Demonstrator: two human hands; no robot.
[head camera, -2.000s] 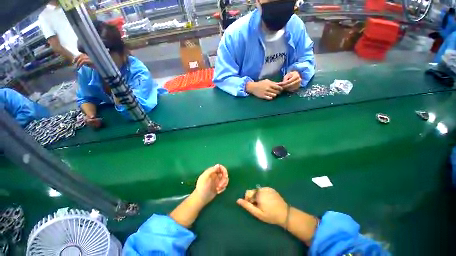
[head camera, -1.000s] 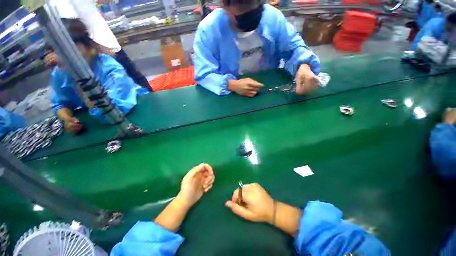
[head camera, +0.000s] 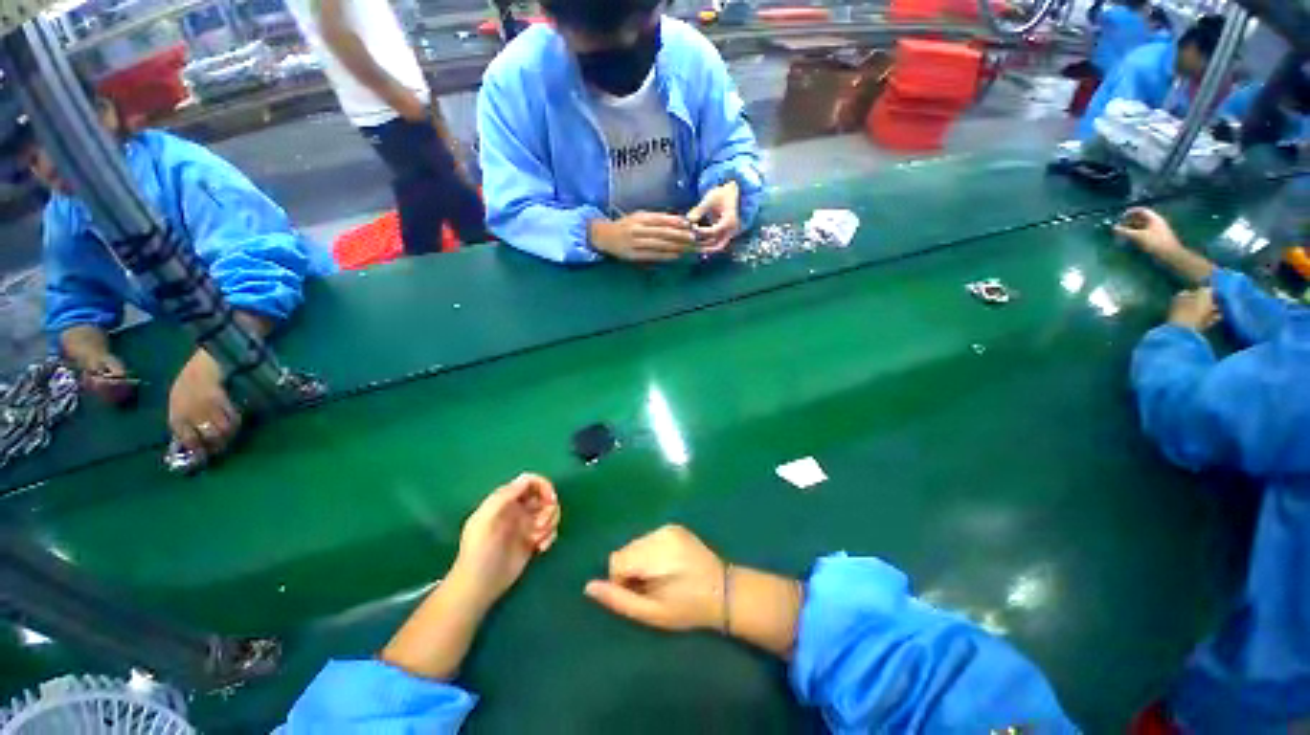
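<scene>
My left hand (head camera: 510, 534) is over the green belt surface, palm turned inward, fingers loosely curled and thumb apart, with nothing seen in it. My right hand (head camera: 664, 577) is to its right, back of the hand up, fingers curled in; whether it holds a tool is hidden. The hands are apart. A black unit (head camera: 593, 442) lies on the belt just beyond them. A white paper slip (head camera: 802, 471) lies beyond and right of my right hand. A silver-rimmed unit (head camera: 988, 292) lies farther off at the right.
A white fan (head camera: 94, 712) is cut off at lower left, near a grey post (head camera: 108, 610). A worker opposite (head camera: 618, 144) handles small parts (head camera: 776, 241). Another worker's hand (head camera: 204, 409) is at a unit at left. A worker's arm (head camera: 1221, 323) reaches in at right.
The view has swung right. The black unit has drifted left along the belt. The tool seen in my right hand no longer shows. The left worker's hand has reached to a unit; the right worker has come into view.
</scene>
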